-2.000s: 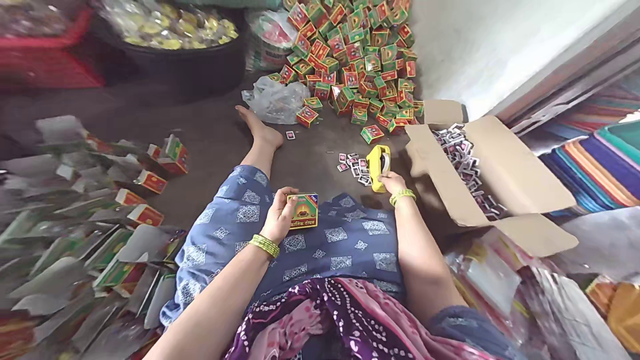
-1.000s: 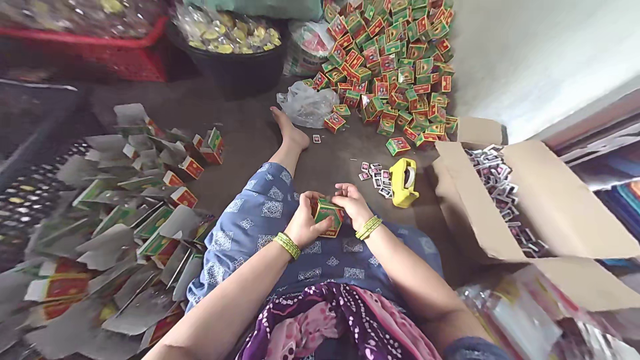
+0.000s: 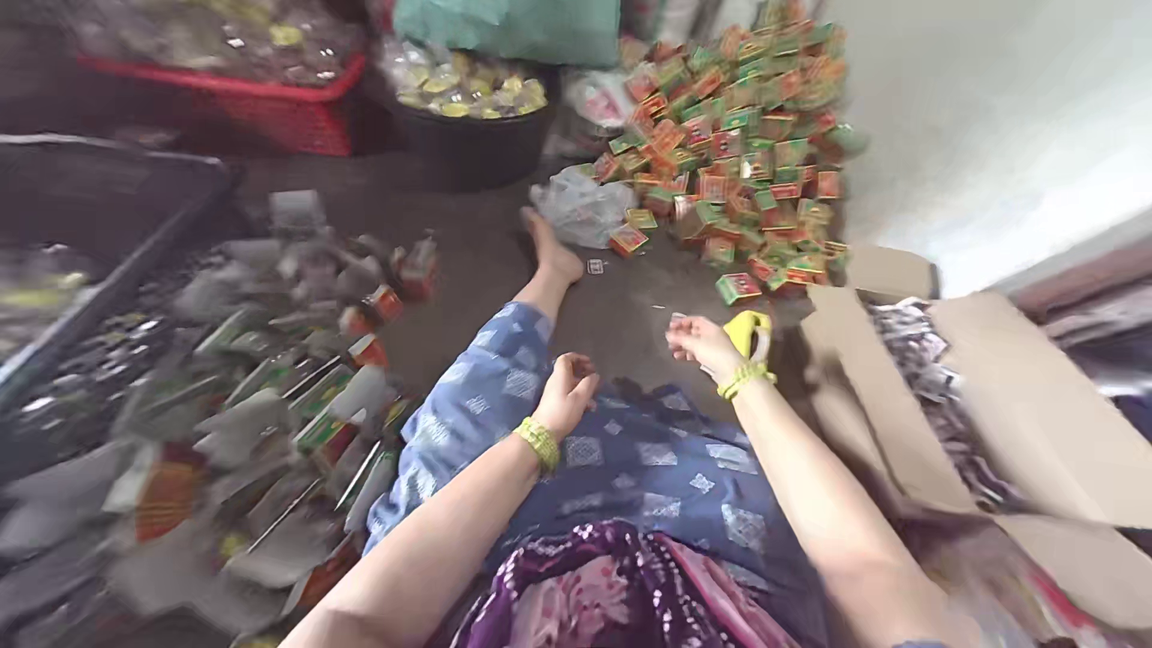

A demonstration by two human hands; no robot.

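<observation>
Above the blue patterned cloth over my lap, my left hand (image 3: 569, 393) has loosely curled fingers and no visible object in it. My right hand (image 3: 704, 346) reaches low over the floor, its fingertips beside a small pale piece (image 3: 677, 318); blur hides whether they grip it. Just right of that hand stands a yellow tape dispenser (image 3: 749, 335), partly covered by the wrist. A small green and red box (image 3: 738, 288) lies beyond it, at the near edge of a large pile of similar boxes (image 3: 720, 162). Another small printed piece (image 3: 597, 266) lies near the bare foot.
Unfolded cartons (image 3: 297, 414) crowd the left side. An open cardboard box (image 3: 886, 405) with many small pieces stands at right. A red basket (image 3: 297, 112), a black tub (image 3: 468, 148) of wrapped items and a clear plastic bag (image 3: 585, 207) lie ahead, near a pale wall (image 3: 990, 117).
The small box held between both hands a second ago is no longer in them. My hands have parted, the right one moving to the small pieces beside the tape dispenser.
</observation>
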